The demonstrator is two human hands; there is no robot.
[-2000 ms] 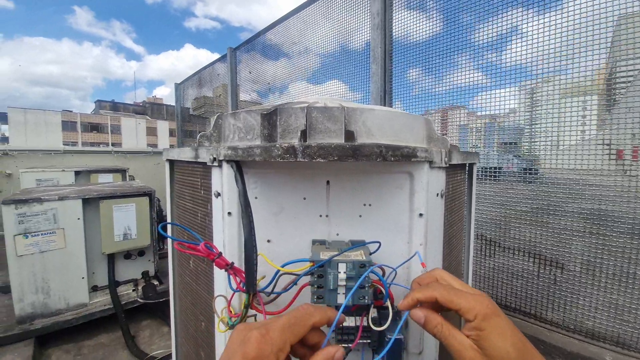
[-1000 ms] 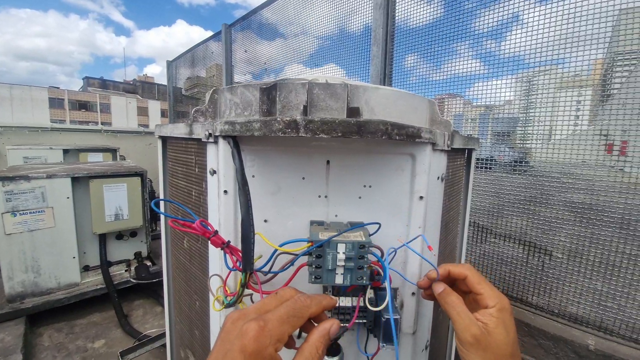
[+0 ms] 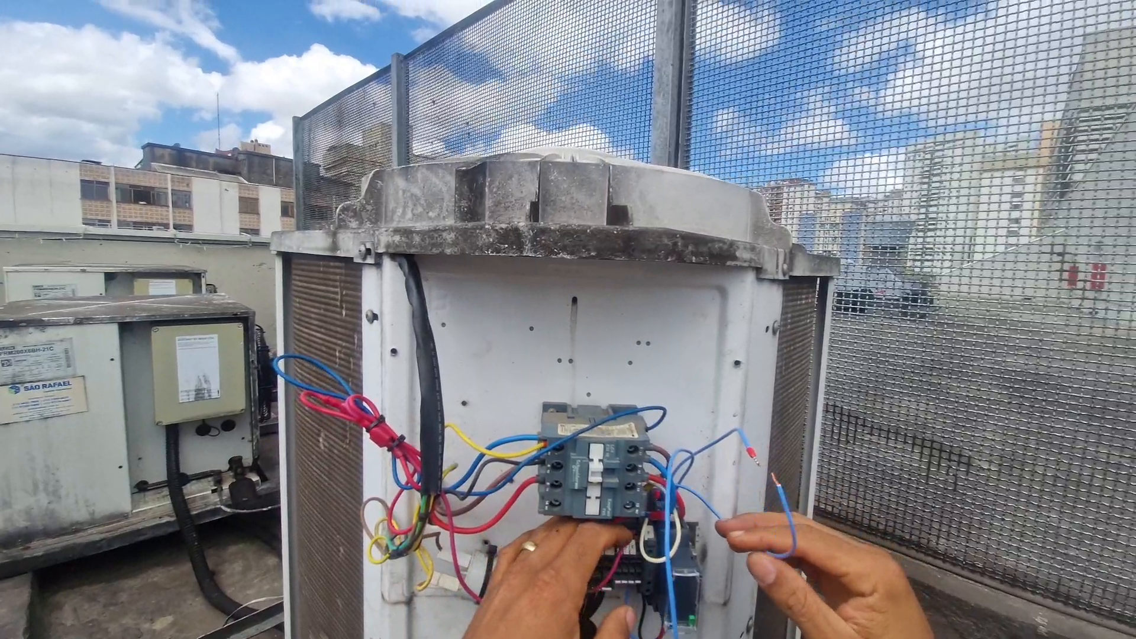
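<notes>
A grey contactor [image 3: 593, 461] with yellow, blue, red and brown wires is mounted on the white panel of an outdoor condenser unit [image 3: 497, 328]. Just below it, my left hand [image 3: 555, 577], wearing a ring, reaches in by the terminal block [image 3: 626, 568]; its fingertips are partly hidden and I cannot tell whether they grip anything. To the right, my right hand [image 3: 821, 577] pinches a thin blue wire [image 3: 787, 519] whose bare copper end points up. Another blue wire with a red ferrule [image 3: 752, 454] stands out nearby. A black relay module [image 3: 683, 577] sits below right of the contactor.
A bundle of red wires [image 3: 377, 430] hangs left of a thick black cable [image 3: 422, 373]. Dirty finned coils [image 3: 324, 426] flank the panel. Wire mesh fencing [image 3: 958, 373] rises behind and to the right. A second unit with a beige box [image 3: 199, 373] stands at left.
My left hand has moved up to just under the contactor. My right hand still holds the blue wire, whose bare end now stands up above the fingers.
</notes>
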